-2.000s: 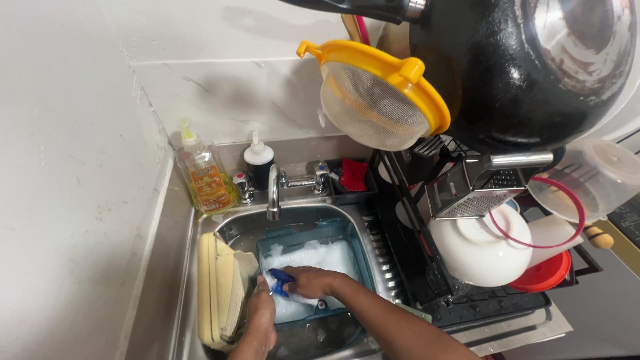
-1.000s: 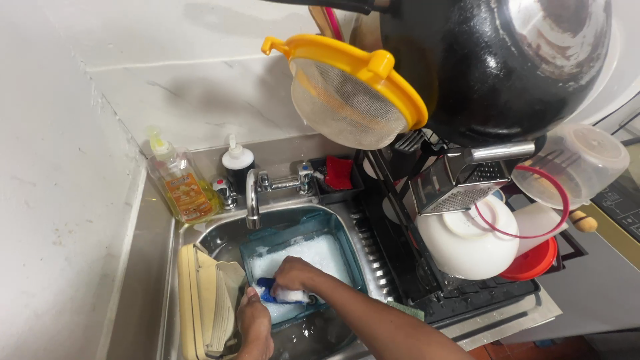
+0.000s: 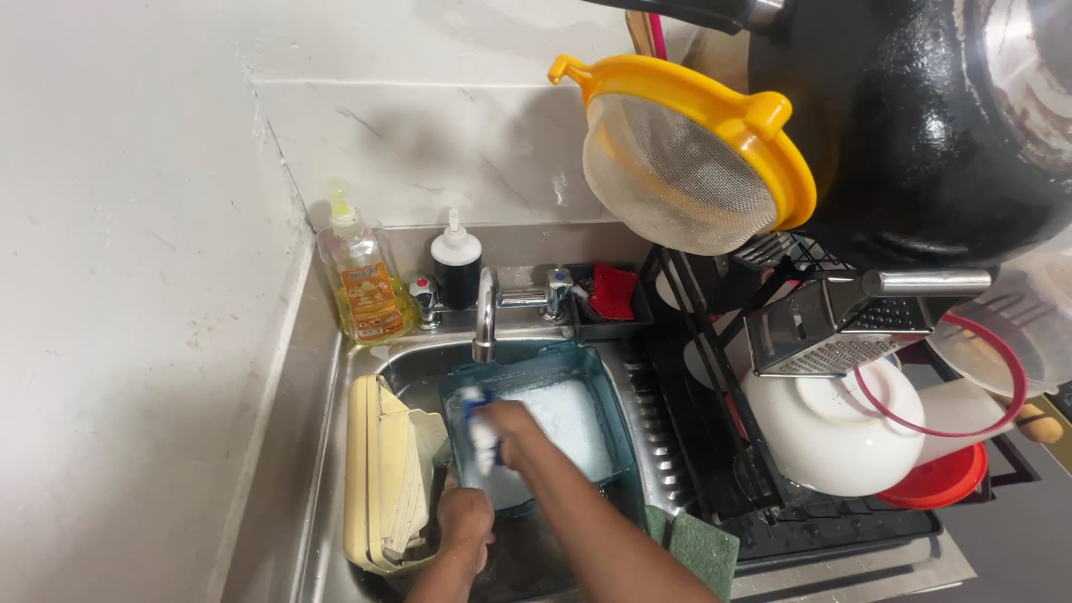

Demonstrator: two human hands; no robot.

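Note:
A teal plastic container (image 3: 615, 419) with white suds inside rests tilted in the steel sink (image 3: 385, 356). My right hand (image 3: 507, 427) is closed on a blue scrub brush (image 3: 484, 431) with white bristles, blurred, over the container's left side. Below it, my left hand (image 3: 466, 519) is curled near the container's lower left corner; its fingers are partly hidden, and whether it grips the corner cannot be told. Cream plastic parts (image 3: 364, 477) stand along the sink's left side, beside my left hand. The chrome faucet (image 3: 486, 322) hangs over the sink's back edge.
A soap bottle (image 3: 368, 289) and a black bottle with white pump (image 3: 456, 260) stand behind the sink. A red sponge (image 3: 611, 291) lies in a caddy. At right, a dish rack holds a white bowl (image 3: 829, 435) and box grater (image 3: 846, 327); a yellow-rimmed strainer (image 3: 682, 159) juts above.
My right hand with the brush has moved up and left, toward the container's back left part. My left hand stays low by the cream parts.

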